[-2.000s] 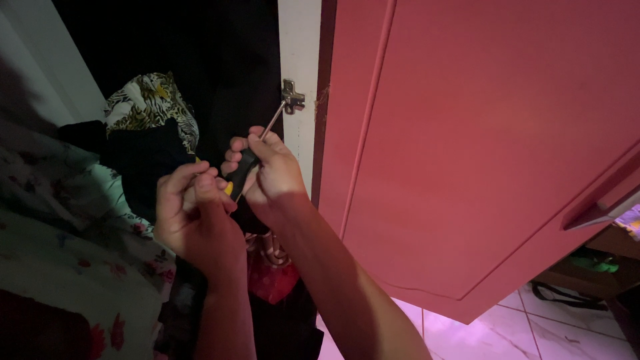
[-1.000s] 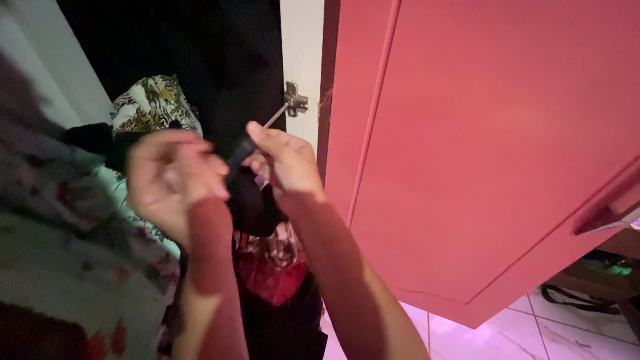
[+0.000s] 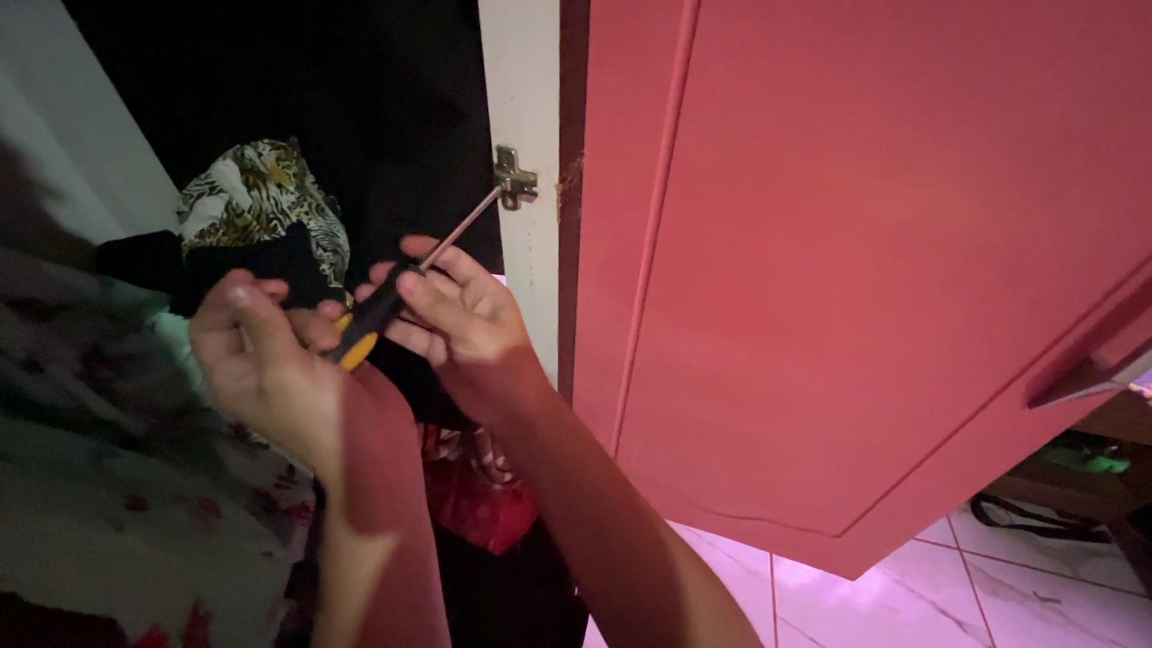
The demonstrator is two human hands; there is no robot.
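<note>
A screwdriver (image 3: 373, 306) with a black and yellow handle slants up to the right, its tip at a metal hinge mounting plate (image 3: 516, 178) on the white cabinet frame (image 3: 531, 270). The fingers and thumb of my right hand (image 3: 463, 310) are closed around the front of the handle and the base of the shaft. My left hand (image 3: 270, 351) is at the handle's rear end, fingers curled; whether it grips the handle is not plain. Whether the tip sits in a screw cannot be told.
A large pink door panel (image 3: 810, 252) fills the right side. Patterned cloth (image 3: 265, 193) and dark fabric lie inside the cabinet at left, with a red item (image 3: 486, 508) below. Floral fabric (image 3: 135, 504) hangs at lower left. Floor tiles (image 3: 864, 603) show under the door.
My left hand, blurred and a little off the handle one second ago, is now back by its rear end. The right hand stays on the screwdriver, with the tip still by the hinge plate.
</note>
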